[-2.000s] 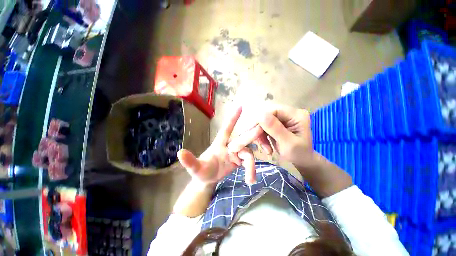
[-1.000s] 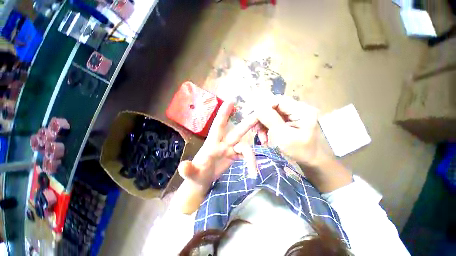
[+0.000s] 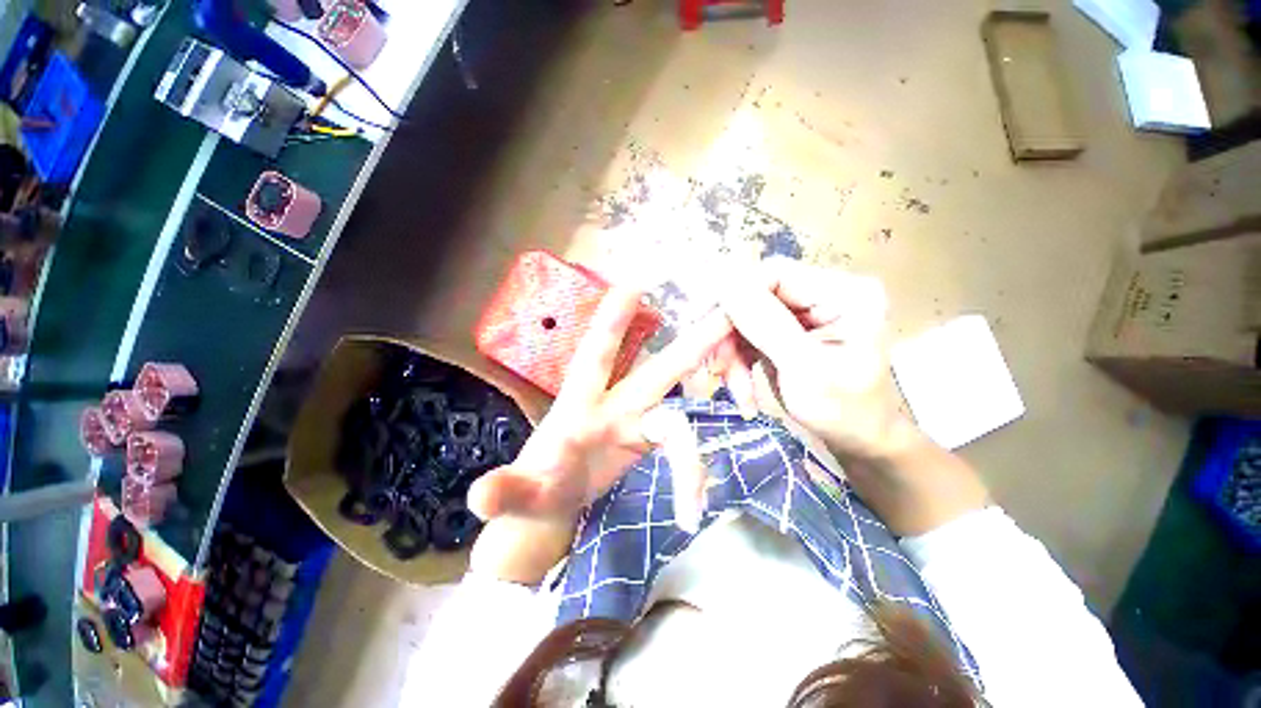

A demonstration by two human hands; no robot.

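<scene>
My left hand point(image 3: 588, 436) is palm up over my lap with its fingers spread. My right hand point(image 3: 823, 353) is beside it, its thumb and forefinger pinched at the tip of one left finger. The bright glare hides whether anything tiny lies between the fingertips; I cannot make out an object there. Both hands are bare, above the dark blue checked apron point(image 3: 747, 463).
A red stool point(image 3: 533, 311) stands ahead, beside a carton point(image 3: 321, 470) of black parts. The green bench point(image 3: 228, 311) on the left bears pink housings point(image 3: 163, 390), a metal box point(image 3: 221, 97) and a red tray point(image 3: 177, 629). A white sheet point(image 3: 964, 380) and cartons point(image 3: 1175, 311) are right.
The view has swung to the right, so the blue crate stacks have left the picture and cartons show at right. The hands keep nearly the same pose, the right fingers still at a left fingertip.
</scene>
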